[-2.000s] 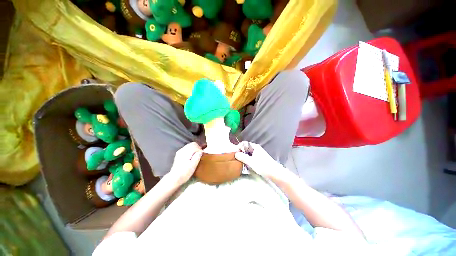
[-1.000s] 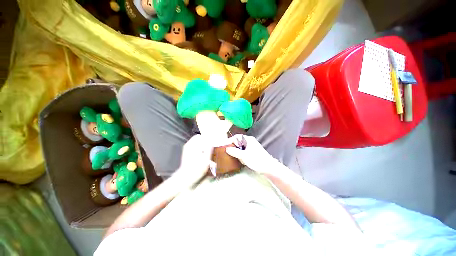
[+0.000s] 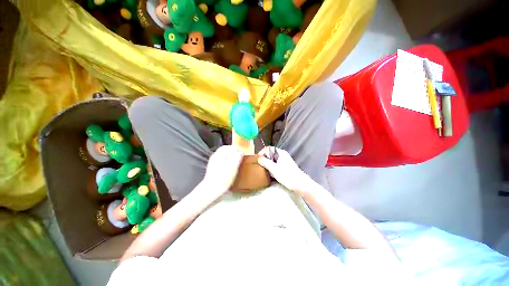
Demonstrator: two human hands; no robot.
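Note:
A plush toy (image 3: 244,120) stands upright between the thighs, green top away from me, seen narrow side on. Its pale trunk is washed out by glare and no face shows. Its brown pot (image 3: 250,174) is nearest my body. My left hand (image 3: 224,166) grips the pot's left side and rim. My right hand (image 3: 282,167) is at the pot's right rim, with fingers pinched there. A small dark tool, perhaps thread snips (image 3: 272,153), is mostly hidden in my right hand.
A carton (image 3: 67,184) with several plush toys stands at left. A yellow-rimmed sack (image 3: 167,70) full of toys lies ahead. A red stool (image 3: 385,128) at right holds a paper sheet (image 3: 410,84), a yellow stick (image 3: 434,106) and a tan-handled tool (image 3: 447,116).
The toy has been turned about its upright axis, so its wide green top now looks narrow. The white flap seen at the pot a second ago no longer shows. Both hands remain at the pot.

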